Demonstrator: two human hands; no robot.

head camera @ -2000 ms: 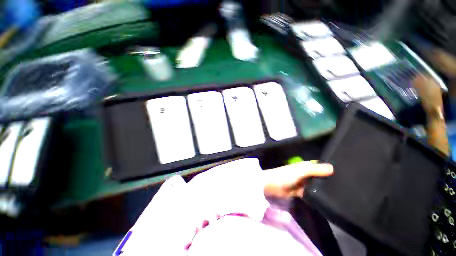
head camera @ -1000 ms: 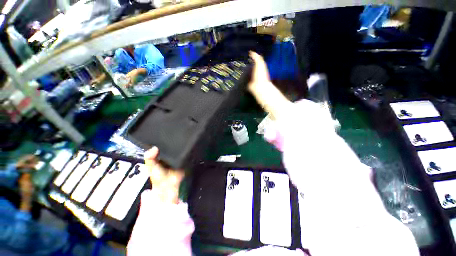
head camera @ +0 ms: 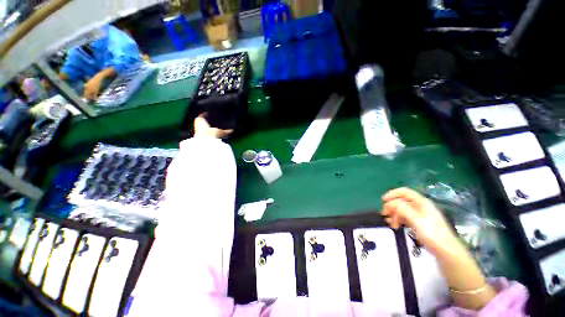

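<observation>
A black tray of small parts stands toward the back, left of centre. My left hand is at its near end, thumb and fingers on the black edge; part of the grip is hidden. My right hand is above the right end of the carrier tray, fingers loosely curled and apart, with nothing visible in it. White phone back covers lie side by side in the carrier tray, with black camera clusters at their top ends. My right hand and wrist partly hide the rightmost cover.
More trayed covers lie at left and right. A sheet of black rings lies left. A white bottle, a white piece and long bagged strips lie beyond the tray. A person in blue sits back left.
The black tray has moved from being held up in both hands to the back of the bench. My right hand has let go and come back toward the phone covers.
</observation>
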